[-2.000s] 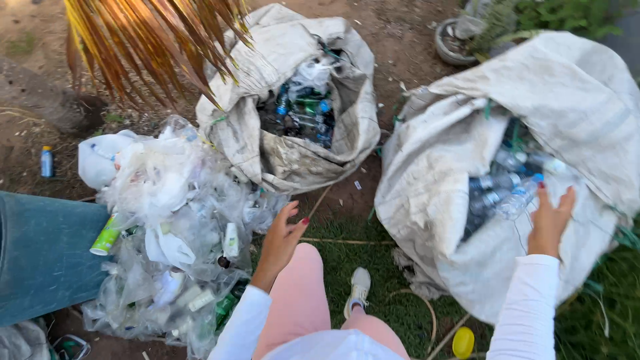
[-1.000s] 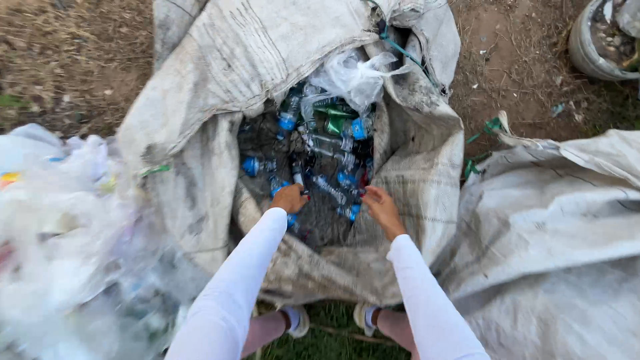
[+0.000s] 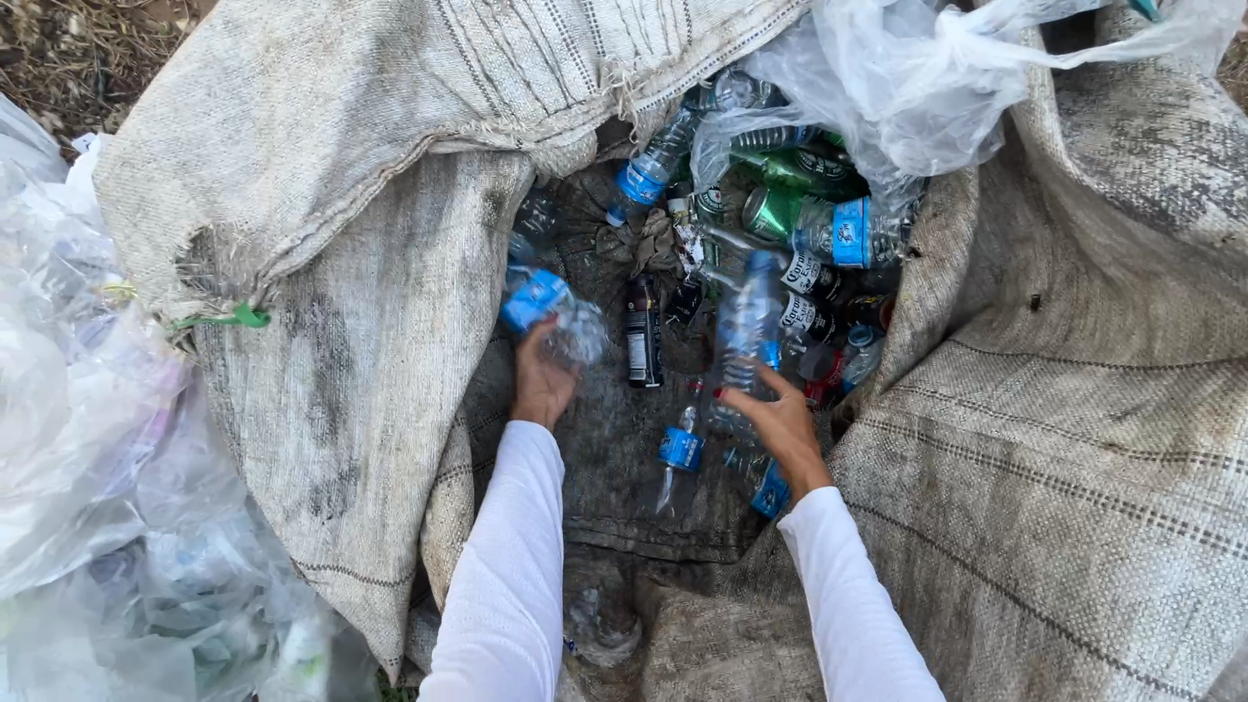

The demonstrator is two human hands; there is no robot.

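Observation:
Both hands are inside the mouth of a large woven sack. My left hand holds a clear plastic bottle with a blue label, blurred by motion. My right hand has its thumb and fingers around the lower part of another clear plastic bottle, upright in the view and also blurred. Between them lies a dark can. Below it is a small bottle with a blue label. Green cans, bottles with white labels and several clear bottles lie toward the upper right of the sack.
Thin clear plastic film hangs over the sack's upper right rim. A heap of clear and white plastic bags stands along the left side. A green tie is knotted at the sack's left edge. Dry ground shows at the top left.
Two seconds ago my hands were apart, outside this sack, the right at another sack. Now both are inside it, each on a bottle. The view has moved much closer.

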